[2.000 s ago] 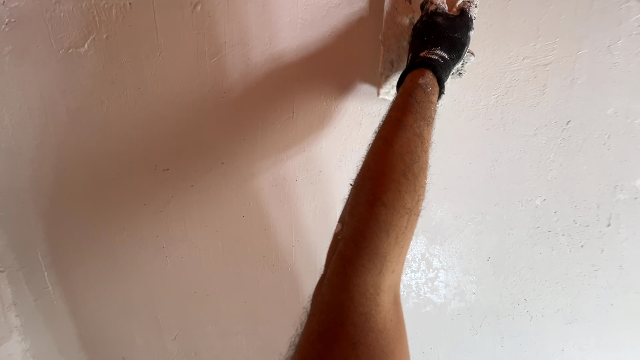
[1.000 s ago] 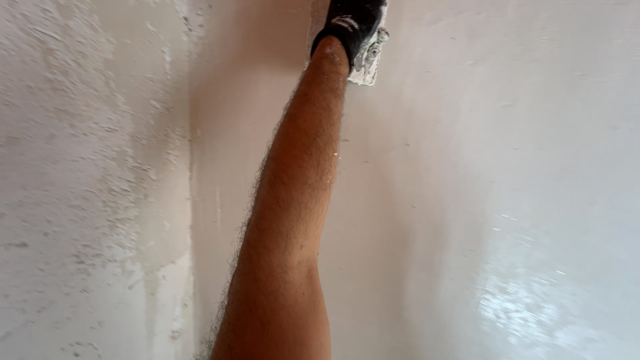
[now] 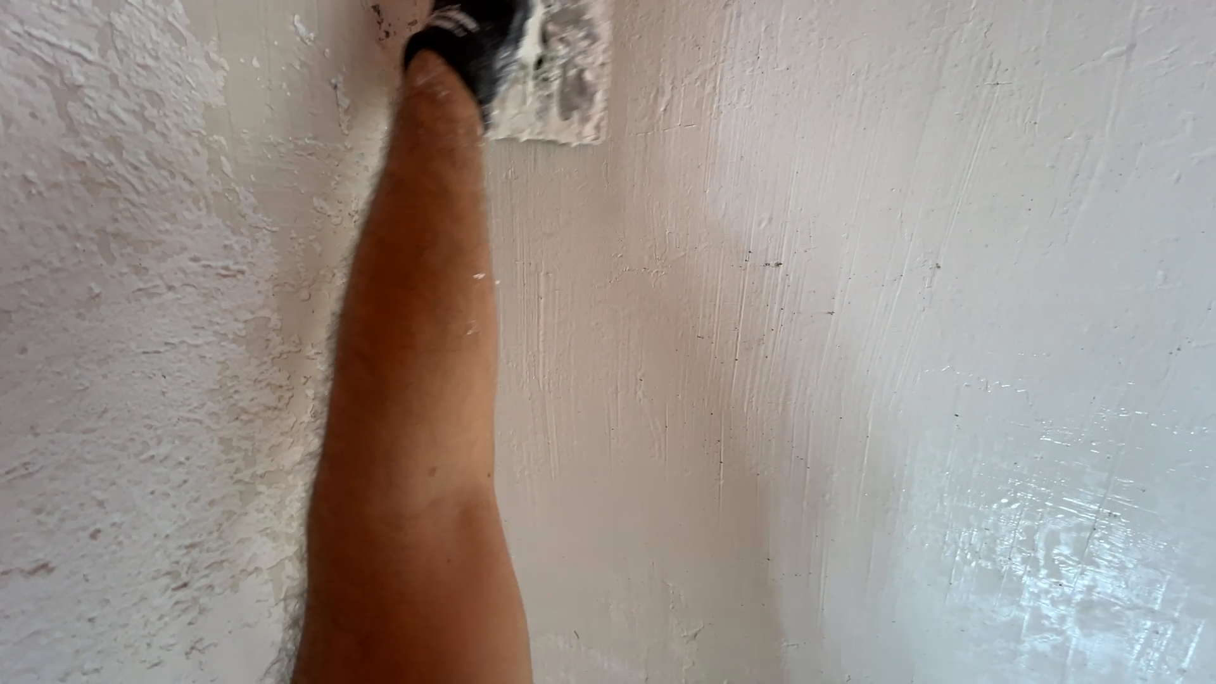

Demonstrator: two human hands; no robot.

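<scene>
My right hand [image 3: 475, 43], in a black glove with pale smears, is at the top edge of the view, blurred and partly cut off. It grips a plastering trowel, whose flat blade [image 3: 575, 90] shows to the right of the glove, coated with white plaster and lying close to the wall. The handle and my fingertips are hidden or out of frame. Below the glove my bare forearm runs down to the bottom edge, with small white flecks on it. Behind it is the smoother plastered wall [image 3: 646, 380], streaked with fine vertical ridges. My left hand is not in view.
At left, a rougher wall [image 3: 142, 332] with flaking, pitted plaster meets the smoother wall along a vertical corner, partly behind my forearm. A wet, shiny patch [image 3: 1073, 560] reflects light at lower right. A soft shadow falls across the smoother wall.
The view has shifted left, bringing the rough wall and corner into sight. My right hand with the trowel has moved left along the wall, close to the corner.
</scene>
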